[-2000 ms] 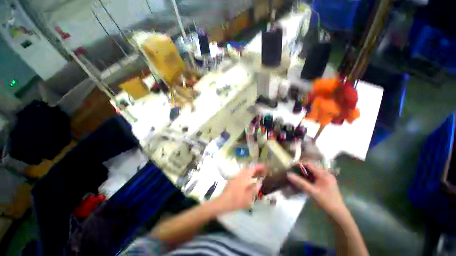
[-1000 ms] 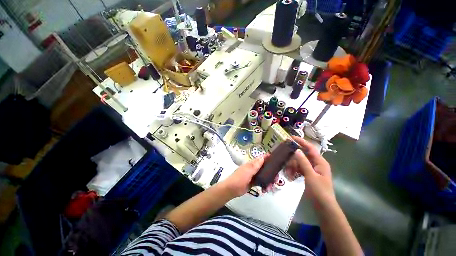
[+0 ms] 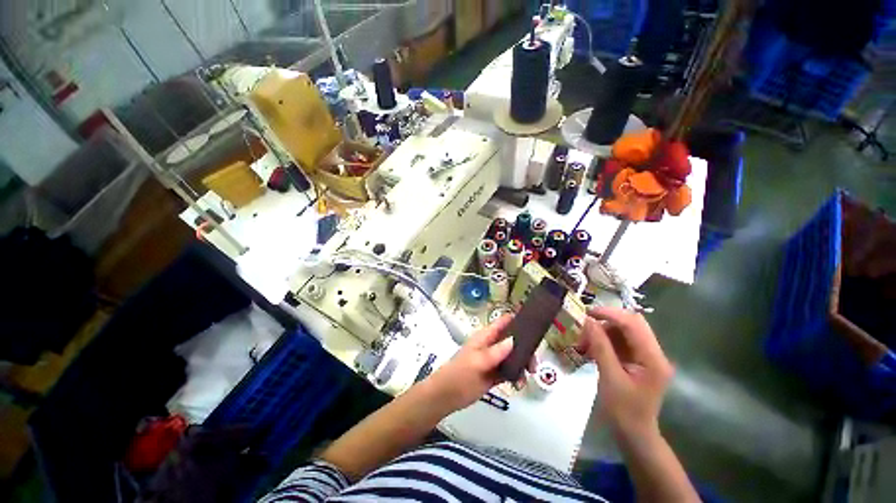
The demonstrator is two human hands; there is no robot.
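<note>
My left hand [image 3: 478, 365] is closed around a long dark brown thread spool [image 3: 532, 331], held tilted above the white table. My right hand [image 3: 629, 368] is raised just right of the spool, apart from it, with thumb and fingertips close together; whether a fine thread is between them cannot be told. Below and behind the spool is a small yellowish box [image 3: 567, 327]. Several small thread spools [image 3: 515, 254] stand beyond it. A white-ended spool [image 3: 547, 376] lies by my left hand.
A cream sewing machine [image 3: 432, 211] stands ahead. Two dark cones [image 3: 531, 83] stand at the back, with an orange-red artificial flower [image 3: 644, 182] to the right. A blue bin [image 3: 806, 295] is on the floor at the right. A cloth-filled blue crate [image 3: 285, 388] is at the lower left.
The spool in my left hand is now more upright. My right hand has come away from it to the right and slightly down. The view has shifted slightly.
</note>
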